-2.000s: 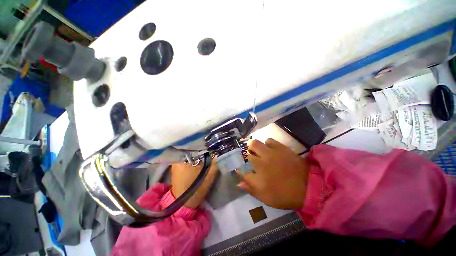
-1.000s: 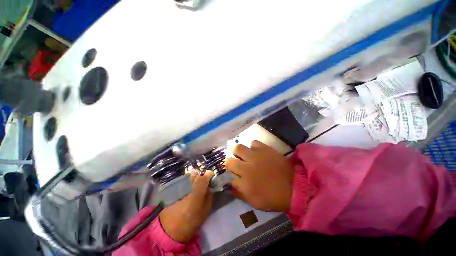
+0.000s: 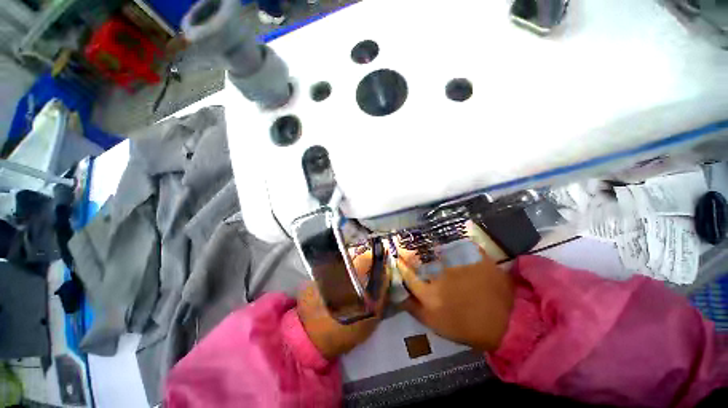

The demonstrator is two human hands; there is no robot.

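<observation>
The white sewing machine head [image 3: 511, 103] fills the upper middle. Its shiny curved guard [image 3: 331, 267] hangs in front of my left hand [image 3: 339, 311] and partly hides it. My right hand [image 3: 463, 299] is beside it, right of the needle area. The fingertips of both hands meet under the head at blurred shiny metal parts. A small piece of grey fabric seems to lie at the fingertips, but what each hand grips cannot be made out. A large grey garment piece [image 3: 187, 215] lies bunched left of the machine.
A black flat object, perhaps a phone [image 3: 511, 227], lies behind my right hand. White printed slips [image 3: 658, 227], a black round object [image 3: 710, 217] and a blue mesh basket [image 3: 714, 303] are at the right. A red stool [image 3: 124, 52] stands at the upper left.
The view has shifted, so the machine head sits further right and more grey cloth shows. My hands have come closer together at the needle area.
</observation>
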